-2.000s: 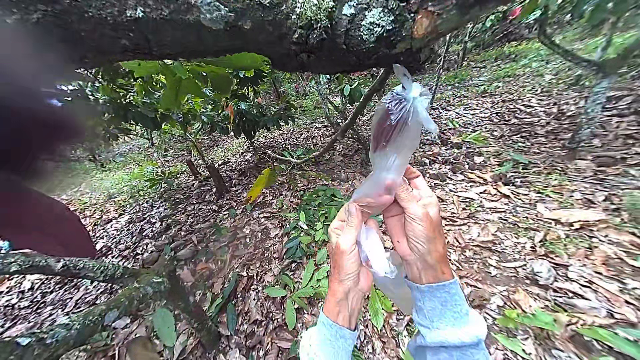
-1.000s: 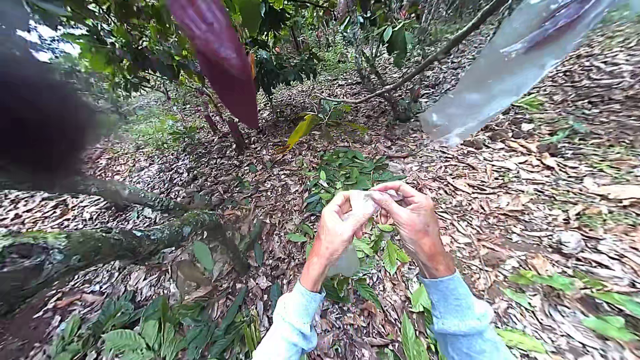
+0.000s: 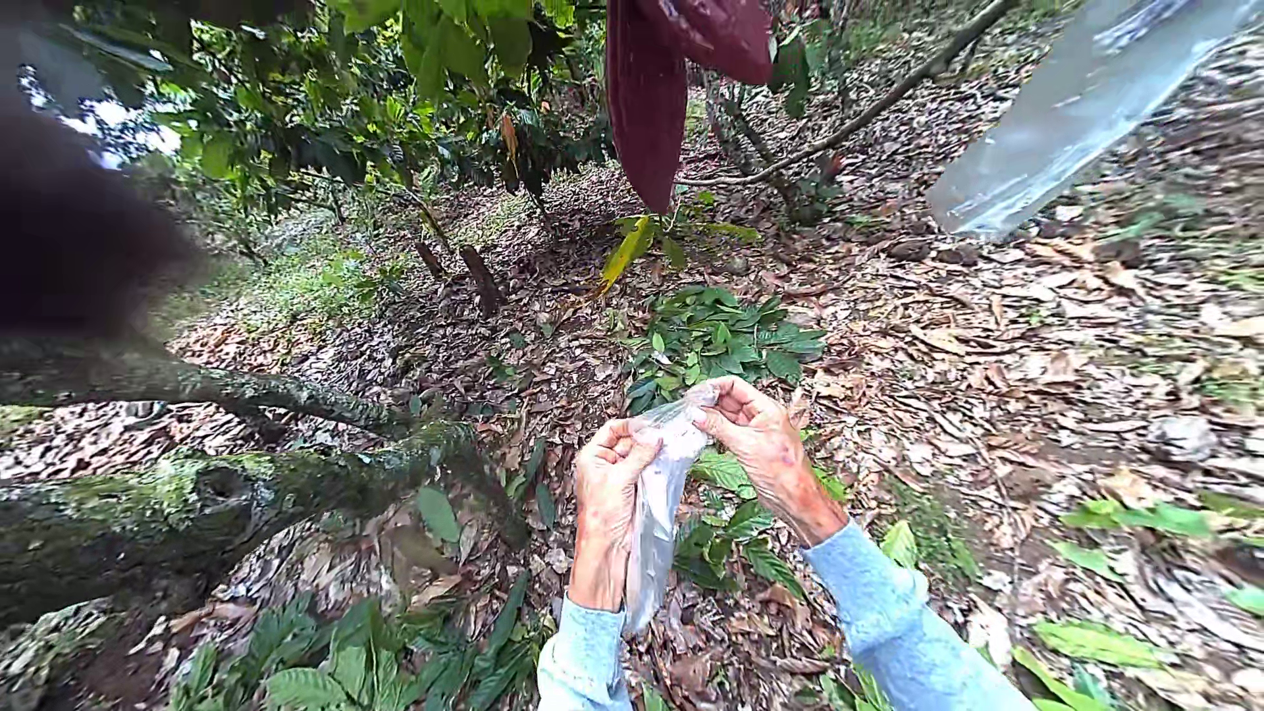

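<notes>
Between my two hands hangs a clear plastic bag (image 3: 656,523), narrow and seemingly flat. My left hand (image 3: 607,494) pinches its upper left edge between thumb and fingers. The top right corner is pinched by my right hand (image 3: 765,449). Above and ahead of the hands, dark red cacao pods (image 3: 647,109) hang uncovered at the top of the view. Another plastic bag (image 3: 1057,128) hangs at the upper right, touched by neither hand; its top is out of view.
A mossy, lichen-covered branch (image 3: 197,504) crosses the lower left. A thin bare branch (image 3: 879,109) slants behind the pods. Leaf litter (image 3: 987,365) and green leaves (image 3: 731,336) cover the ground. A dark blurred shape fills the upper left edge.
My hands have let go of the bagged pod they were touching and moved down from it. They now hold a separate bag stretched between them. The view has tilted down, and red pods have come into sight.
</notes>
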